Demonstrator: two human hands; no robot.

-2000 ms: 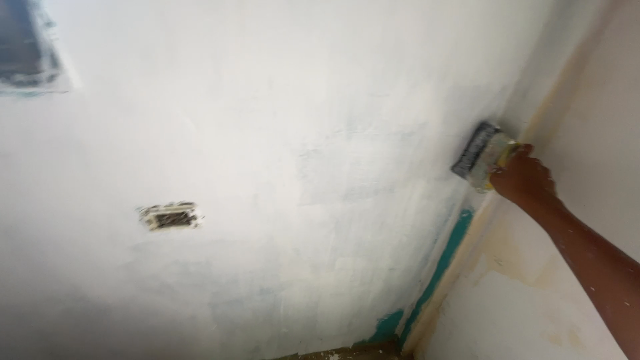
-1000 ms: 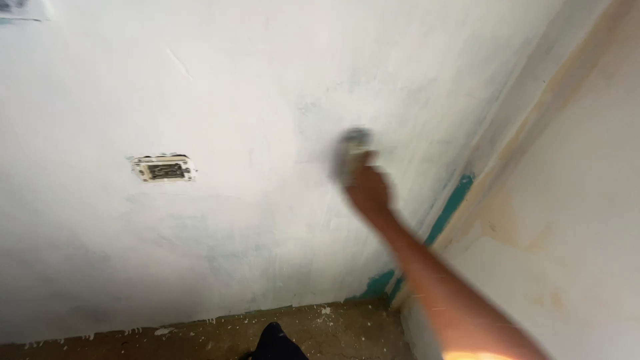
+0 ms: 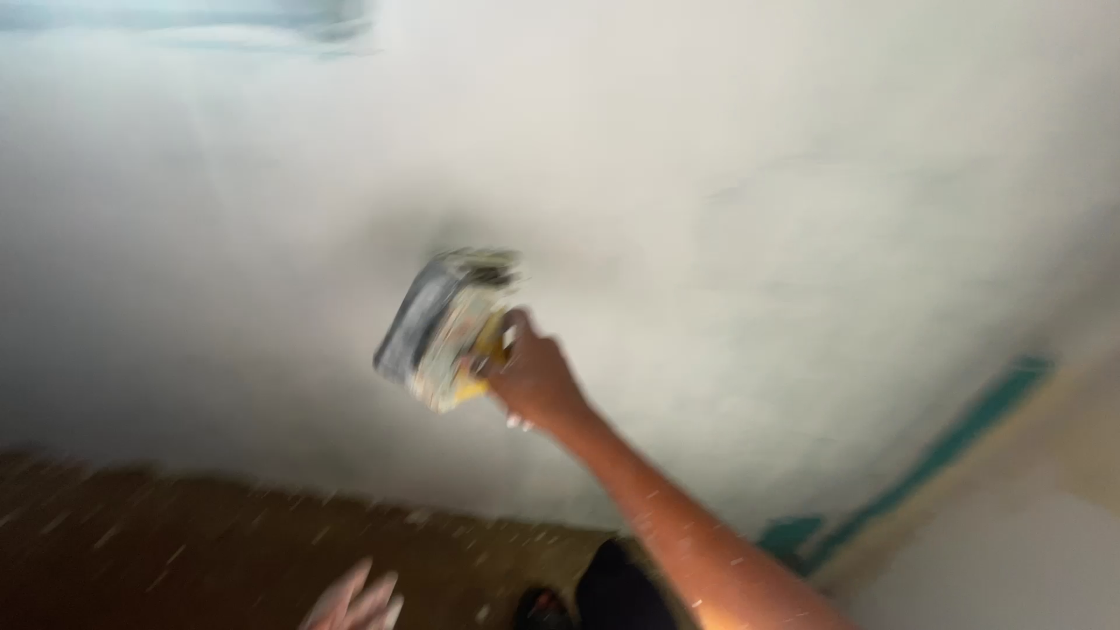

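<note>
My right hand (image 3: pixel 541 372) grips the yellow handle of a wide paint brush (image 3: pixel 437 328) with dark bristles, held tilted against or just in front of the white-painted wall (image 3: pixel 744 201). Motion blurs the brush, and I cannot tell whether its bristles touch the wall. Part of the electrical box opening (image 3: pixel 494 262) seems to show just behind the brush's upper edge. Low in the view, my left hand (image 3: pixel 354 604) is partly cut off by the frame edge, its fingers apart and holding nothing visible.
A brown floor (image 3: pixel 219 542) with white specks runs along the wall's foot. A teal unpainted strip (image 3: pixel 945 446) follows the corner, beside a side wall (image 3: pixel 1006 560). My foot (image 3: pixel 544 608) and dark-clothed leg (image 3: pixel 621 586) show at the bottom. Another opening's edge (image 3: pixel 337 22) is at upper left.
My right hand has moved the brush leftward, from the corner across the wall to the electrical box. My left hand has come into view at the bottom.
</note>
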